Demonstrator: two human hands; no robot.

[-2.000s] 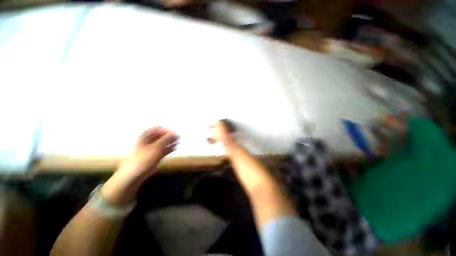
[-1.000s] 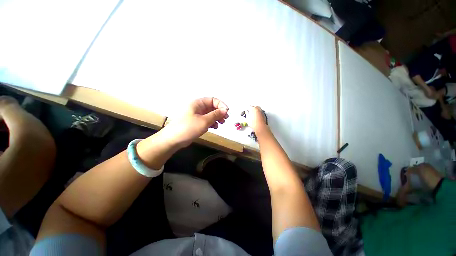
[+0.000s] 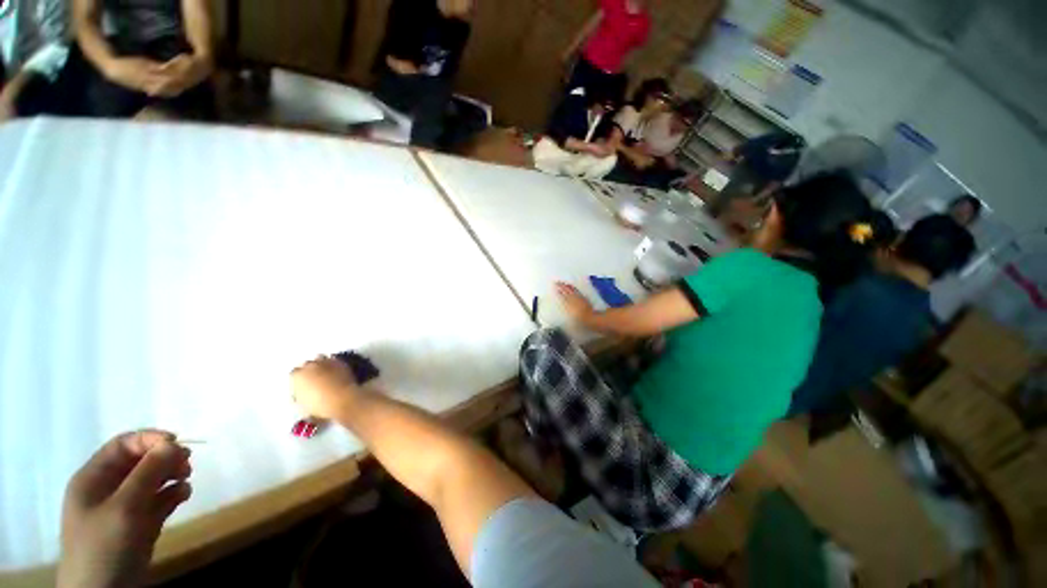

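My left hand (image 3: 121, 500) is at the lower left, above the table's near edge, with thumb and fingers pinched on a thin pale pin or wire (image 3: 192, 441) that points right. My right hand (image 3: 323, 388) rests on the white table, fingers low at the small piles; its fingertips are blurred, so I cannot tell whether it holds a piece. A dark navy pile of small parts (image 3: 358, 366) lies just beyond and right of the right hand. A small red or pink piece (image 3: 304, 428) lies on its near side.
The white-covered table (image 3: 482, 396) has a wooden near edge. A person in a green top (image 3: 735, 368) sits at the right, a hand on the table beside a blue item (image 3: 610, 291). A dark pen-like stick (image 3: 535, 308) lies nearby. Other people sit beyond; cardboard boxes (image 3: 850, 505) stand lower right.
The view has swung up and right, showing more of the room. Both hands now appear further left and lower. The thin pin now shows at the left fingertips.
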